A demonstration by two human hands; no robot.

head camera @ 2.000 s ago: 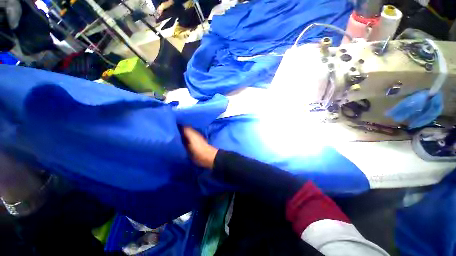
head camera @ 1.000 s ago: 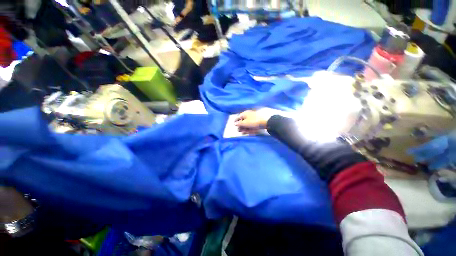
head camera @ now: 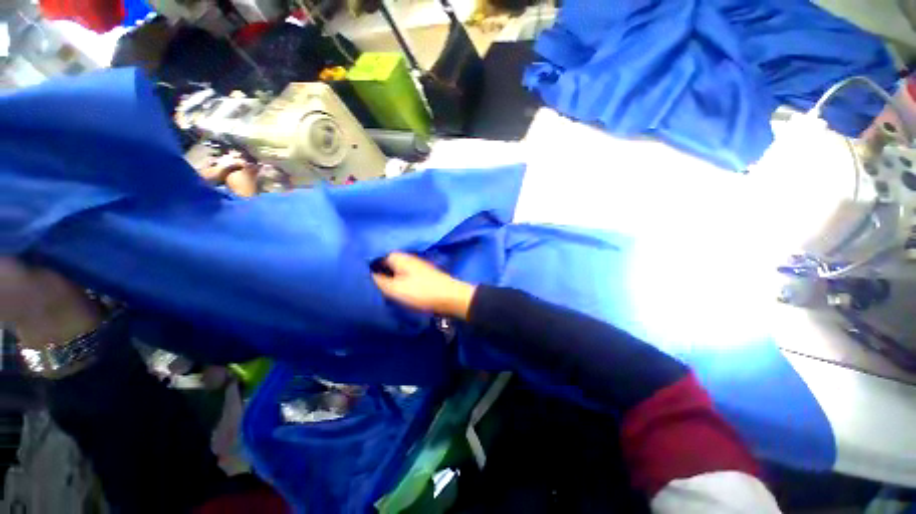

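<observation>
The bright royal-blue garment piece (head camera: 291, 251) stretches from the left edge across the front to the machine table, where glare whitens part of it. My right hand (head camera: 427, 288) pinches it near the middle, thumb and fingertips closed on a fold. My left hand (head camera: 35, 301) is at the far left, cut off by the edge, with a metal band at the wrist. The raised cloth hangs over it and hides its fingers, and the cloth is held up there. The cream sewing machine head (head camera: 889, 201) is at the right edge, its needle area partly lost in glare.
A blue cloth heap (head camera: 683, 70) lies behind on the white table (head camera: 603, 176). A neighbouring cream machine (head camera: 311, 131) has another person's hand (head camera: 236, 176) beside it. A lime-green box (head camera: 390, 90) stands behind. A blue crate (head camera: 352, 442) with clear plastic is below.
My right hand has come off the white table top and back onto the cloth, towards me. The cloth at left is lifted higher. The view has turned left, so the machine sits further right.
</observation>
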